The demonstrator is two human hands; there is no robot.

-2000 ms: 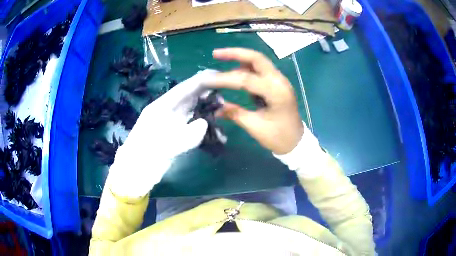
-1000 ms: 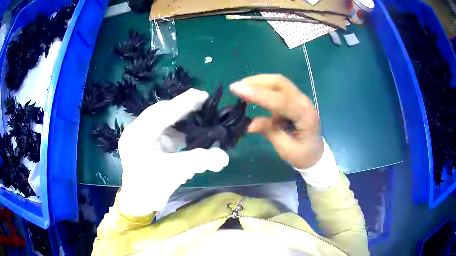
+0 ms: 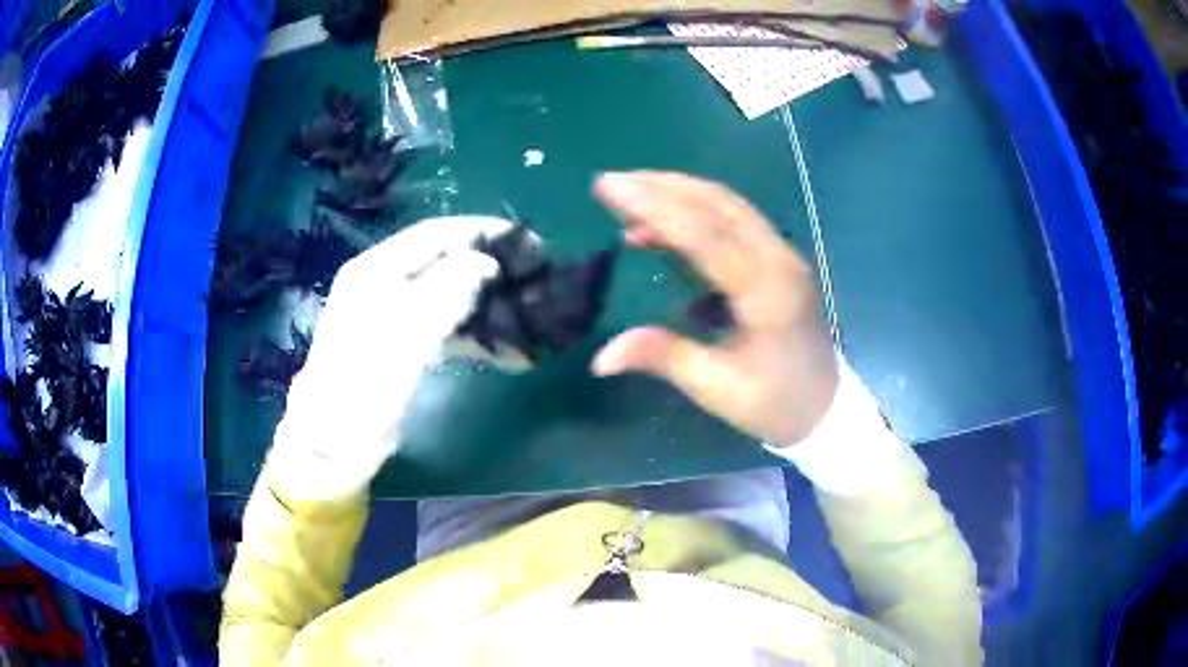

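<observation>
My left hand (image 3: 397,306), in a white glove, holds a black spiky hair part (image 3: 541,297) above the green bench, left of the picture's middle. The part is blurred and its tufts point up and to the right. My right hand (image 3: 730,306), bare with a white cuff, is just right of the part and apart from it. Its thumb and forefinger are spread towards the part. A small dark spot shows at its palm; I cannot tell if it is a held tool or shadow.
Loose black hair parts (image 3: 352,163) lie on the bench (image 3: 599,437) at left. Blue bins with black pieces stand left (image 3: 169,339) and right (image 3: 1088,313). Cardboard (image 3: 521,26), a printed sheet (image 3: 769,78), a clear plastic strip (image 3: 417,104) and small whitish blocks (image 3: 912,86) are at the back.
My left hand has turned the hair part and moved slightly up and left from a second ago. My right thumb and forefinger have spread wider and sit further from the part.
</observation>
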